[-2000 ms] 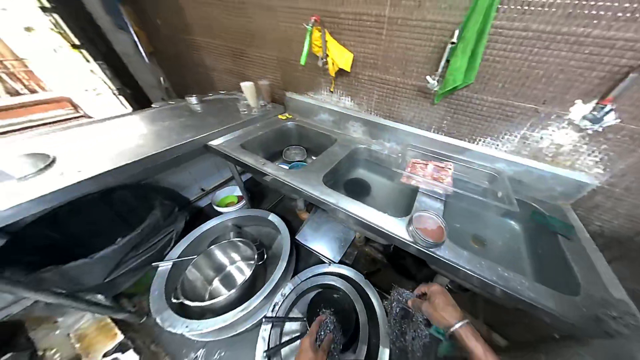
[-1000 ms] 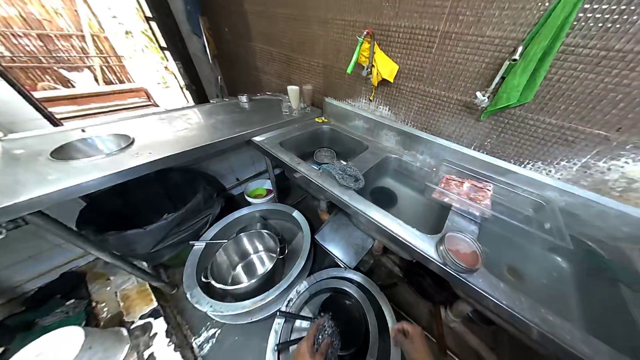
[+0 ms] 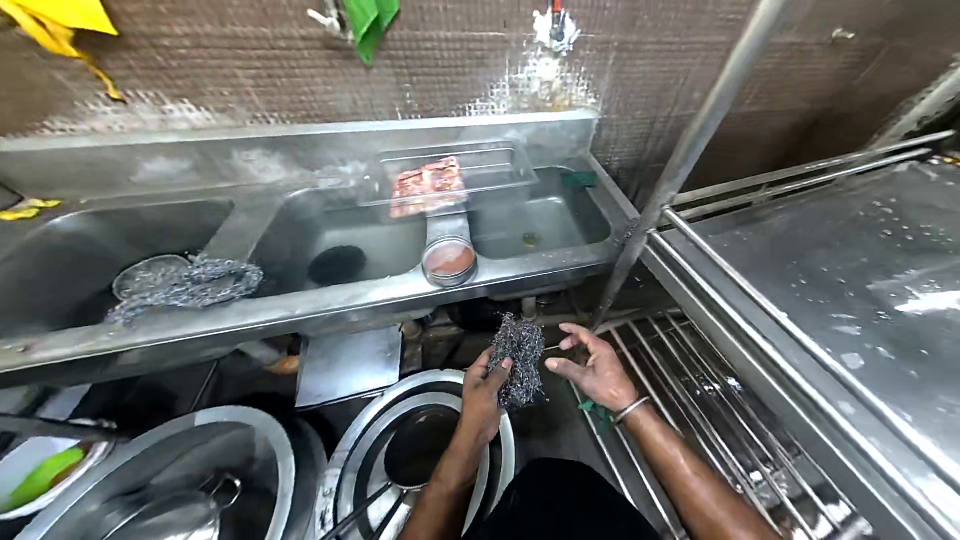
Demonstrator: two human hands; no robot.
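Observation:
My left hand (image 3: 486,390) grips a tangled grey metal scouring pad (image 3: 519,360) above the floor in front of the sink. Just right of the pad, my right hand (image 3: 596,371) is held with thumb and fingers apart and nothing between them; a metal bangle circles its wrist. Below my left arm, a dark pan with long handles (image 3: 420,448) lies inside nested round metal basins (image 3: 508,457). Another tangle of metal scouring wool (image 3: 217,281) rests over the front edge of the left sink basin, against a round wire-like item (image 3: 150,276).
The steel sink (image 3: 345,289) bears a clear plastic tray (image 3: 495,176) with a packet of reddish stuff, and a round container (image 3: 449,261). A steel pole (image 3: 686,161), wire rack (image 3: 697,405) and steel table (image 3: 862,247) stand right. A large basin (image 3: 281,450) holds a pot at lower left.
The view has swung right. My left hand has lifted the scouring pad from above the basins. Scouring wool lies on the left basin's edge, where none shows two seconds ago.

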